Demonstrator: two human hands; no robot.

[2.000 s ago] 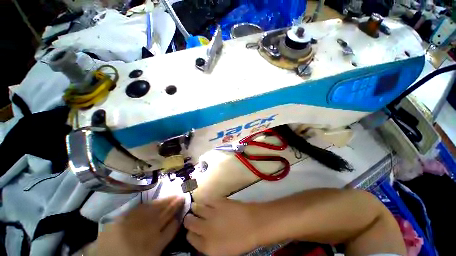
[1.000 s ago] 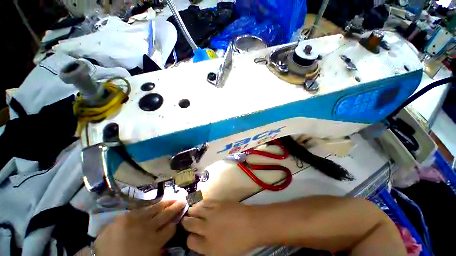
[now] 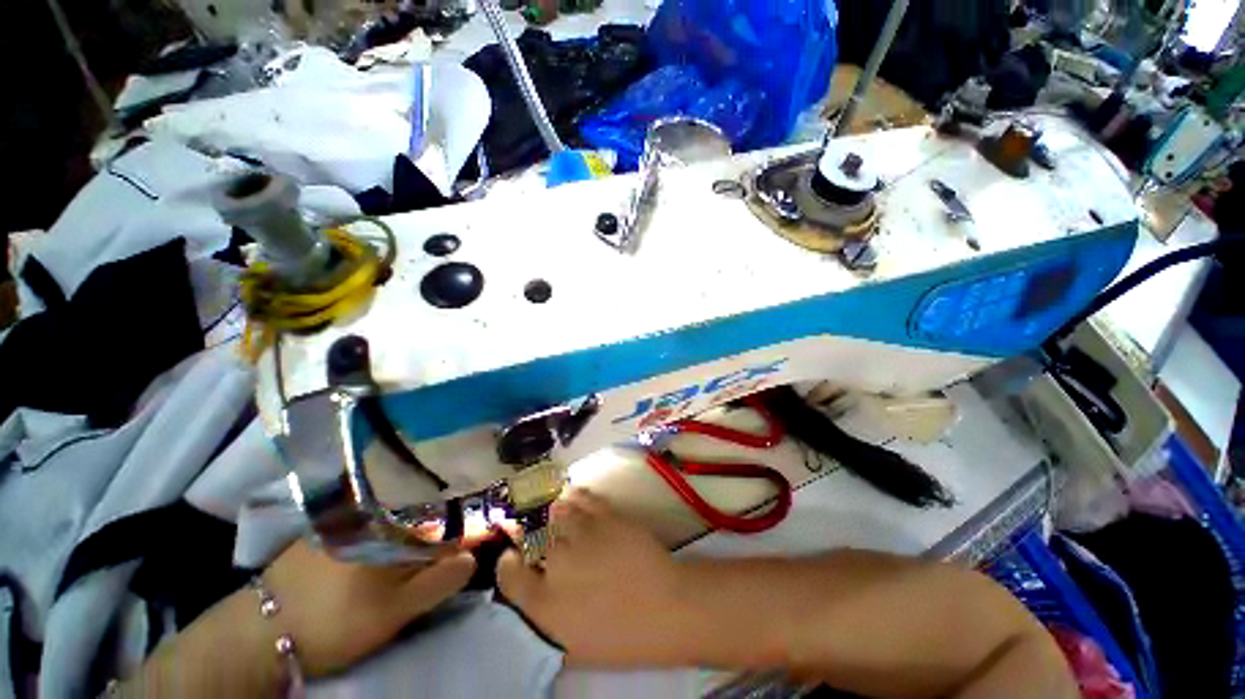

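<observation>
The sewing machine stands in front of me, with its presser foot area brightly lit at the lower left of its head. A light grey garment panel with a black part lies under both hands. My left hand, with a bracelet at the wrist, presses the fabric left of the needle. My right hand holds the fabric just right of the presser foot. Its fingertips are partly hidden by the foot and the glare. The needle is not clear.
Red-handled scissors and a black tufted bundle lie on the machine bed. Light and black garment panels heap at left. A blue plastic bag is behind the machine. A blue basket with pink and dark cloth stands at right.
The machine sits slightly lower and further right in view. My left hand has turned, its bracelet now showing. More light grey fabric shows between my hands at the bottom.
</observation>
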